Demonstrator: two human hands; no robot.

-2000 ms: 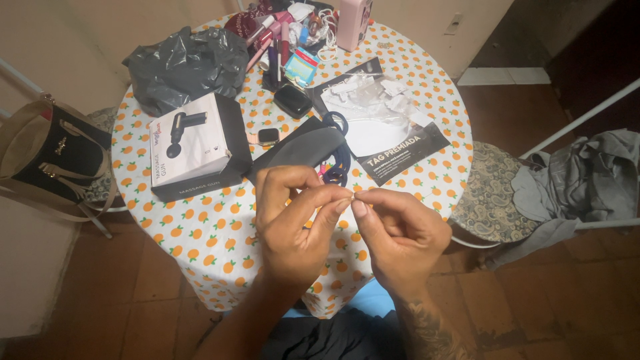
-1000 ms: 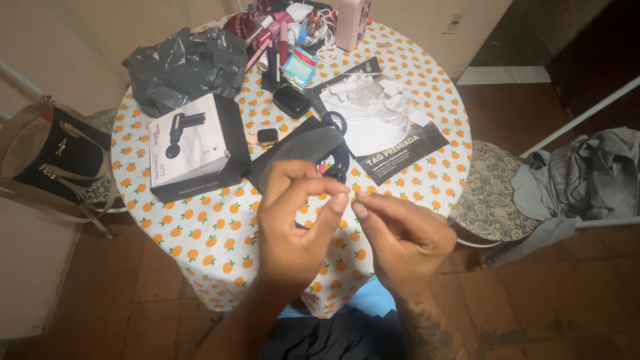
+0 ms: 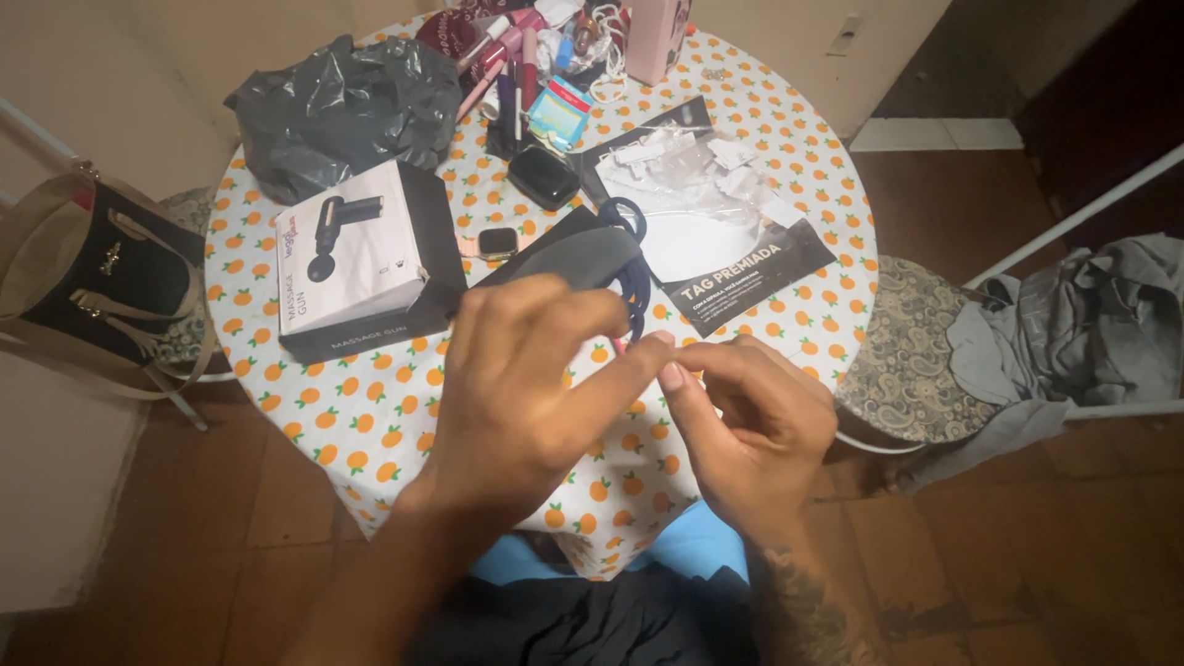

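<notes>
My left hand (image 3: 536,398), slightly blurred, is over the near part of the round table, its thumb tip touching the fingertips of my right hand (image 3: 754,416). The right thumb and index finger are pinched together; whatever small thing may be between them is too small to make out. Just beyond the hands lie a dark grey pouch or case (image 3: 583,254) and a coiled dark blue cord (image 3: 634,287), both partly hidden by my left hand. A smartwatch with a pink band (image 3: 498,242) and a black rounded case (image 3: 544,177) lie farther back.
On the orange-print tablecloth (image 3: 314,421) are a massage gun box (image 3: 347,250), a grey plastic bag (image 3: 347,111), a printed black sheet (image 3: 749,277) under papers, cosmetics (image 3: 513,46) and a pink box (image 3: 655,37). A handbag (image 3: 120,250) is at left; grey cloth (image 3: 1091,324) lies on a right-hand chair.
The left index finger has lifted from the pinch it made with the thumb in the earlier frames. My right hand has stayed in nearly the same place.
</notes>
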